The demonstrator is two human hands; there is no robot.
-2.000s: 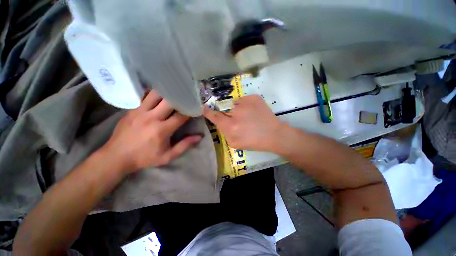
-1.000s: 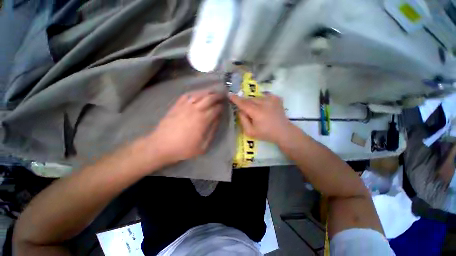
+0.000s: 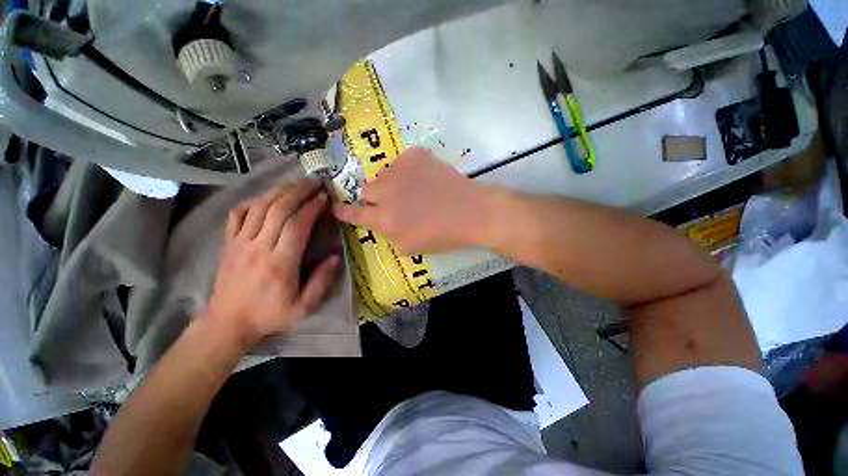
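Taupe cloth (image 3: pixel 177 251) lies on the machine bed, with its straight right edge running along the yellow tape (image 3: pixel 377 167) lettered "PIT". My left hand (image 3: pixel 270 260) lies flat on the cloth with fingers spread, pressing it near the presser foot area (image 3: pixel 346 177). My right hand (image 3: pixel 418 204) is at the cloth's edge over the tape, its index fingertip touching the edge just below the foot. Whether its thumb pinches the cloth is hidden. The needle itself cannot be made out.
The machine head (image 3: pixel 446 19) spans the top, with a ribbed knob (image 3: pixel 206 60). Snips (image 3: pixel 567 116) with blue and green handles, a small tan block (image 3: pixel 683 148) and a black accessory (image 3: pixel 758 121) lie at right. White plastic (image 3: pixel 790 270) is at lower right.
The view has shifted, showing more of the machine head and foot area. The cloth's lower edge sits nearer the hands than two seconds ago. Both hands remain by the foot; my left fingers are spread.
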